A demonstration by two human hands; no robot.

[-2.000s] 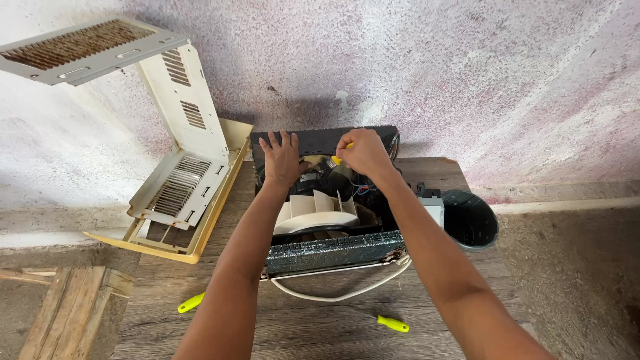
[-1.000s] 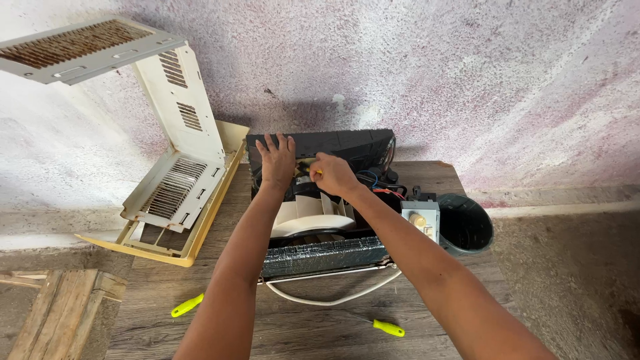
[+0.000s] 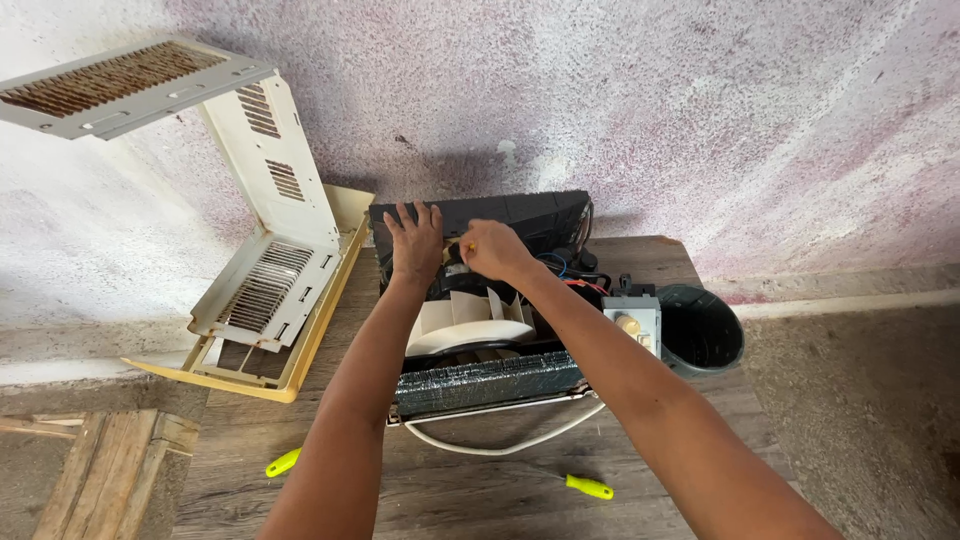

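An opened window air conditioner [image 3: 487, 382] stands on the wood-grain table, with its finned coil facing me and a white fan wheel [image 3: 469, 322] behind the coil. My left hand [image 3: 416, 240] rests with spread fingers on the black rear housing [image 3: 517, 214]. Beside it, my right hand [image 3: 495, 250] is closed around a small yellow-handled tool [image 3: 471, 246], mostly hidden by the fingers, above the fan motor area. Red and blue wires [image 3: 585, 284] run to the right of the fan. A grey control box [image 3: 634, 322] with a cream knob sits at the unit's right side.
Left of the unit, a white slotted metal casing [image 3: 281, 150] stands on a yellowed plastic frame [image 3: 300, 367]. A dark bucket [image 3: 701, 330] is at the right. Two screwdrivers with neon yellow handles [image 3: 283, 462] [image 3: 589, 487] lie in front. A white cord [image 3: 502, 452] loops forward; a wooden stool [image 3: 105, 472] stands lower left.
My right hand has moved left, closer to my left hand, with the yellow-handled tool. The control box, largely hidden by my right arm two seconds ago, now shows.
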